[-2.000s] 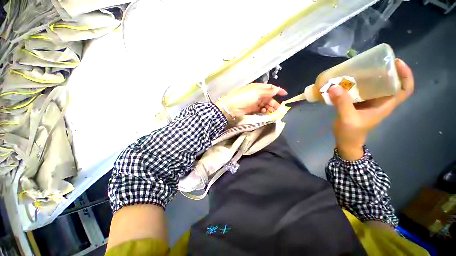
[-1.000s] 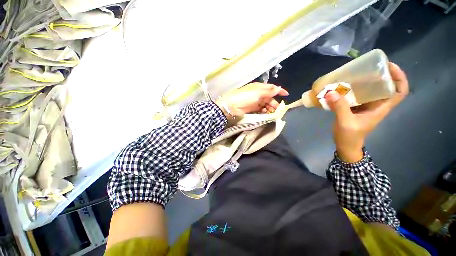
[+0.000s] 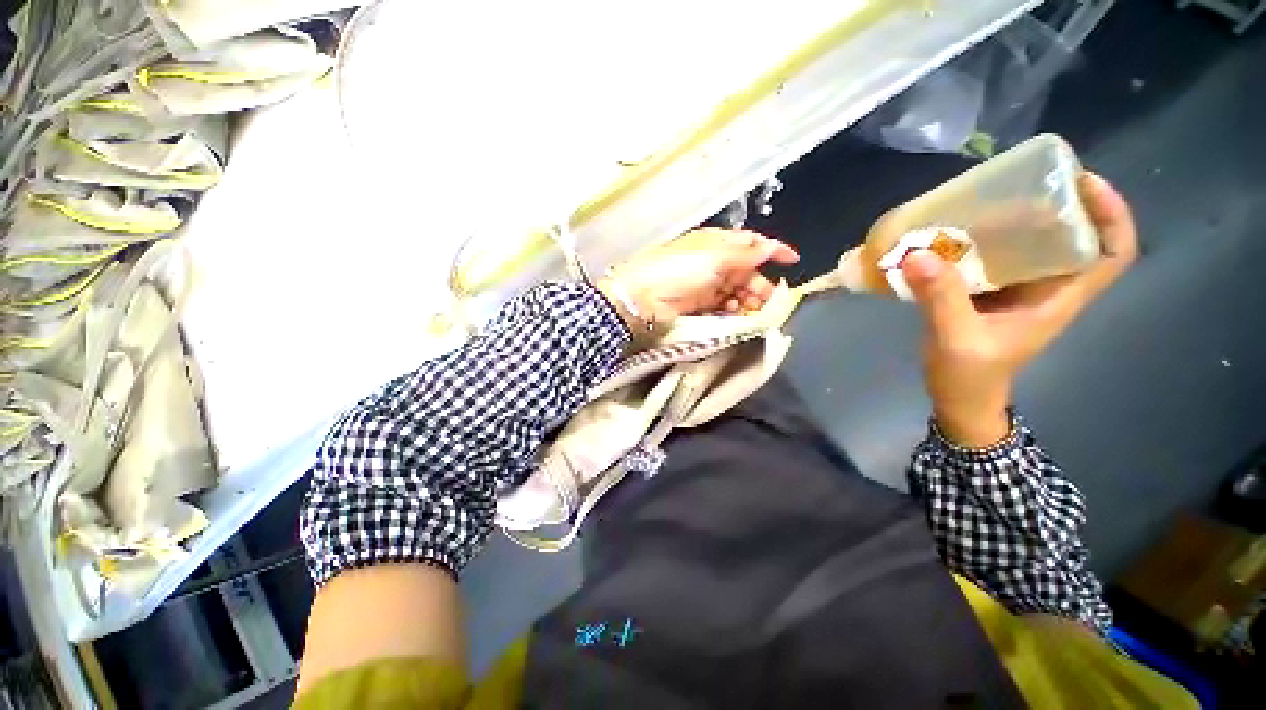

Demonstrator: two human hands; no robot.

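Note:
My right hand [image 3: 993,312] is closed around a translucent glue bottle [image 3: 993,222] with amber liquid and a white label with an orange diamond. The bottle is tilted, its thin nozzle [image 3: 819,284] pointing left and touching or almost touching the pale zipper end [image 3: 785,305] of a beige bag [image 3: 722,382]. My left hand [image 3: 694,278] grips the bag near that end, its fingers partly hiding the edge. The bag lies over my dark apron, beside the table edge. Its zipper line and thin straps show, with a small silvery piece of metal hardware [image 3: 646,459].
A white-covered table [image 3: 444,153] with a yellow-stained edge runs diagonally ahead. A row of overlapping beige bags [image 3: 125,208] with yellow edges lies at left. Clear plastic [image 3: 937,111] is beyond the table edge. A brown box [image 3: 1194,576] stands at lower right.
The bottle and my right hand have moved slightly left and down since two seconds ago, bringing the nozzle onto or closer to the zipper end. My left hand and the bag have hardly moved.

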